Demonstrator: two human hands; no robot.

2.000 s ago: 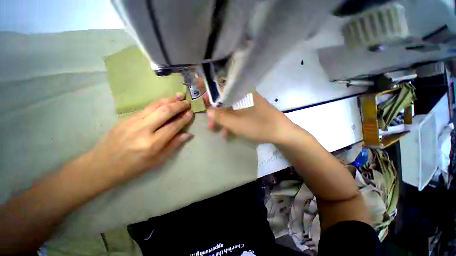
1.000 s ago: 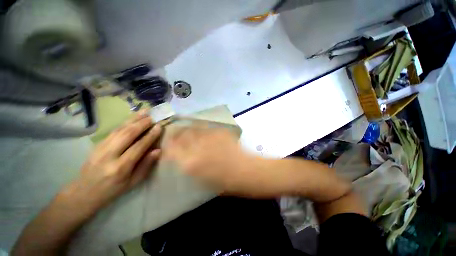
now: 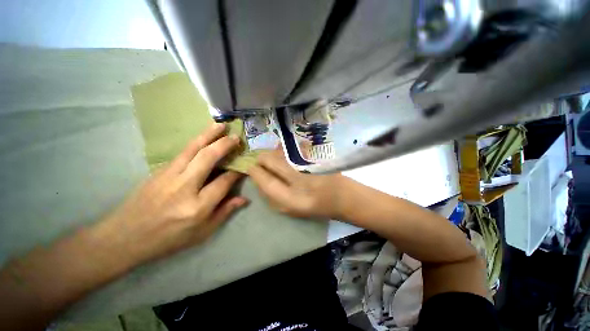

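A large grey-green panel (image 3: 71, 149) covers the table in front of me. A small olive patch (image 3: 169, 110) lies on it, left of the needle area. My left hand (image 3: 187, 187) lies on the panel, fingertips pressing the patch's right edge. My right hand (image 3: 291, 184) pinches a corner of olive cloth (image 3: 240, 161) beside my left fingertips. The sewing machine head (image 3: 278, 52) hangs just above both hands. The presser foot area (image 3: 259, 123) is beside the fingertips; the needle is not clear.
A wooden box (image 3: 471, 169) with olive scraps stands at the right, next to a white bin (image 3: 527, 207). Heaped cloth (image 3: 382, 278) lies below the table's front edge. A white ribbed knob (image 3: 321, 152) shows under the machine head. The wearer's black shirt is at the bottom.
The view has swung back over the needle area. My right hand, blurred over the panel a second ago, now pinches the olive cloth. My left hand stays on the cloth.
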